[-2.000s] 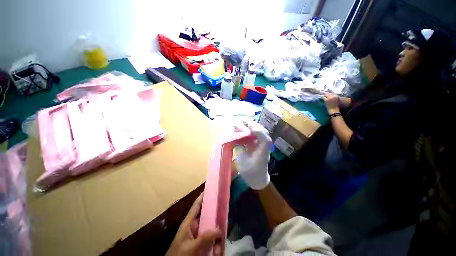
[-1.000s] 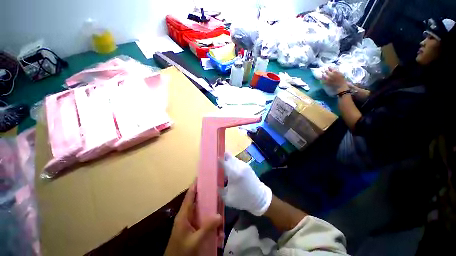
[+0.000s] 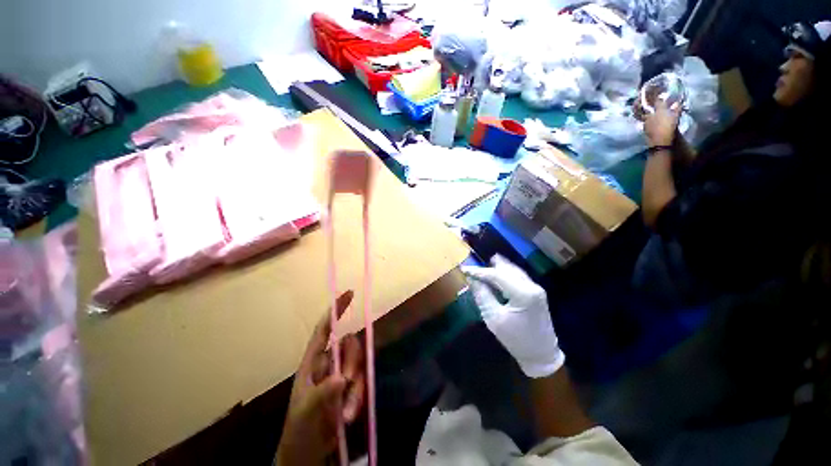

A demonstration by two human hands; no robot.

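A pink L-shaped part (image 3: 351,173) stands upright in front of me, seen from its narrow open side, with two thin long edges and a closed upper end. My bare left hand (image 3: 335,387) grips its lower part. My right hand (image 3: 518,314), in a white glove, is apart from the part, to its right, with thumb and fingers partly spread. I cannot tell whether something slim is between its fingers. Several bagged pink parts (image 3: 187,205) lie side by side on the cardboard sheet (image 3: 210,355).
A taped carton (image 3: 583,214) stands right of the cardboard. Behind are a tape roll (image 3: 499,136), pale bottles (image 3: 444,123), red trays (image 3: 369,50) and crumpled clear bags (image 3: 583,68). A person (image 3: 729,182) at right handles something clear. Pink wrapped items (image 3: 46,337) lie at far left.
The pink part has turned so its narrow open side faces me. My gloved right hand has come off it and moved right. The other person's hands have risen with a clear item.
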